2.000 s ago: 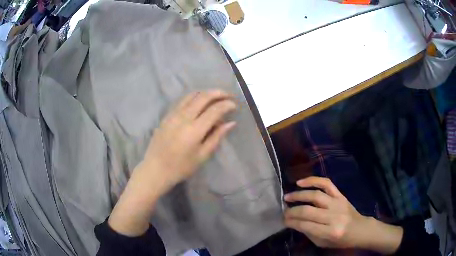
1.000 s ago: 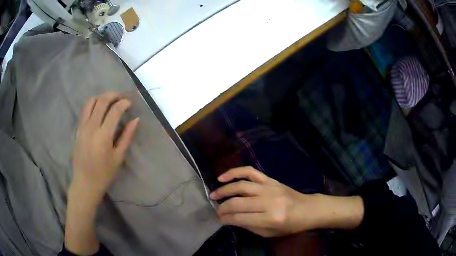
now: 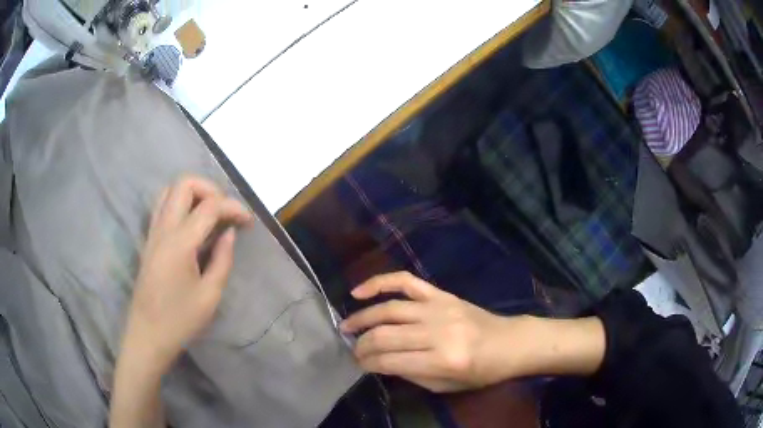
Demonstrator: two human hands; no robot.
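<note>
A grey-brown fabric panel (image 3: 100, 167) covers the left of the view, its upper corner at the sewing machine's needle area (image 3: 138, 42). Its straight right edge runs down from there to my right hand, with a darker layer showing along it. My left hand (image 3: 188, 259) is over the middle of the panel, slightly blurred, fingers curled and apart, holding nothing visible. My right hand (image 3: 427, 334) pinches the panel's edge at its lower right; the fingertips are partly hidden at the cloth. A loose thread lies on the panel between my hands.
The white table (image 3: 335, 75) has a wood-coloured edge (image 3: 410, 109). A small tan tag (image 3: 190, 38) lies by the needle area. Dark plaid cloth (image 3: 577, 192) covers the lap. A pale pouch (image 3: 577, 33) hangs at the table edge. A striped purple-white bundle (image 3: 667, 111) and grey cloth are at right.
The view has shifted right, so machine and panel now appear further left. My left hand has moved a little over the panel and its fingers are more curled. My right hand stays at the edge.
</note>
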